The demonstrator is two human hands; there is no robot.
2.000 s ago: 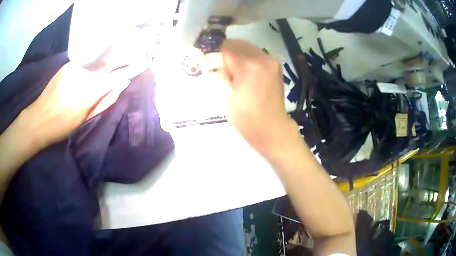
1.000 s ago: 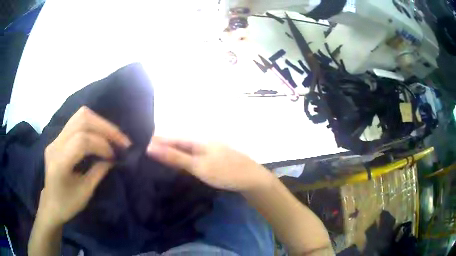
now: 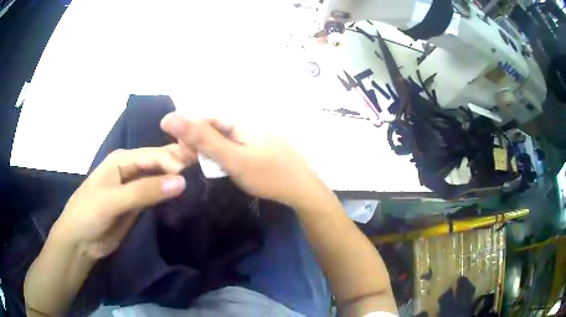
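Observation:
The dark garment (image 3: pixel 180 229) lies over my lap, and one end reaches up onto the white table. My left hand (image 3: pixel 118 192) is at the garment's upper part, thumb and fingers apart; whether it pinches cloth is not clear. My right hand (image 3: pixel 242 155) is just right of it, its fingertips near the left fingertips. A small white label (image 3: pixel 212 167) shows under my right hand against the dark cloth. What the right fingers grip is hidden.
The white sewing machine (image 3: pixel 490 68) stands at the upper right. Pink-handled snips (image 3: pixel 366 99) and short black tabs (image 3: pixel 380 90) lie near it. A tangled black heap (image 3: pixel 440 139) sits at the table's right edge (image 3: pixel 385 192). Below is a yellow-framed cart (image 3: pixel 453 224) with cardboard.
The garment has come away from the machine and down to my lap. Both hands have moved down with it. Since one second ago, my right hand has risen slightly and the white label has appeared.

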